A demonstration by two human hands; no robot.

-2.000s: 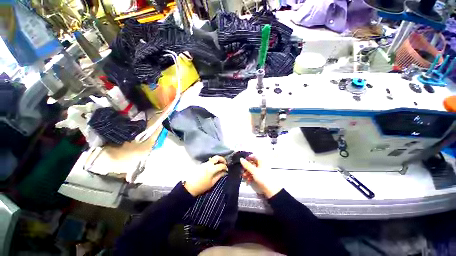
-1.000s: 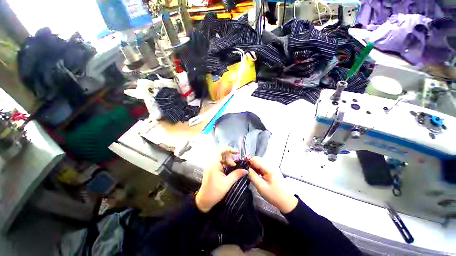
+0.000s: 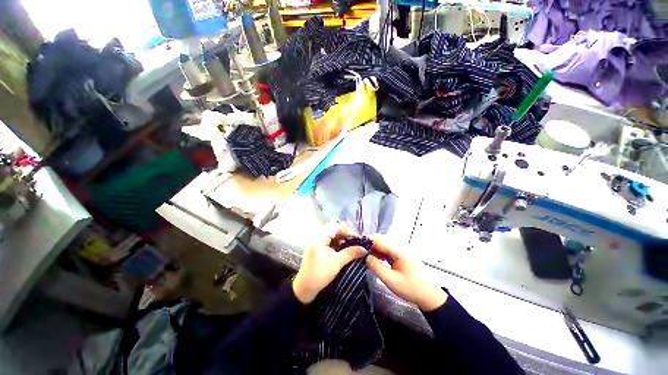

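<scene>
The dark striped fabric piece hangs from both hands over the table's front edge towards my lap. The plain grey fabric piece lies on the white table just beyond my fingers and meets the striped cloth there. My left hand pinches the bunched dark edge from the left. My right hand pinches the same edge from the right, its fingertips close to the left ones. The exact fold between the fingers is too blurred to tell.
The white sewing machine stands right, with black snips before it. Behind are a striped heap, a yellow bag, a tape roll and purple garments. Cardboard lies left.
The view has swung left since two seconds ago, so table and machine appear further right. Both hands stay on the dark edge, with their fingers shifted slightly along it.
</scene>
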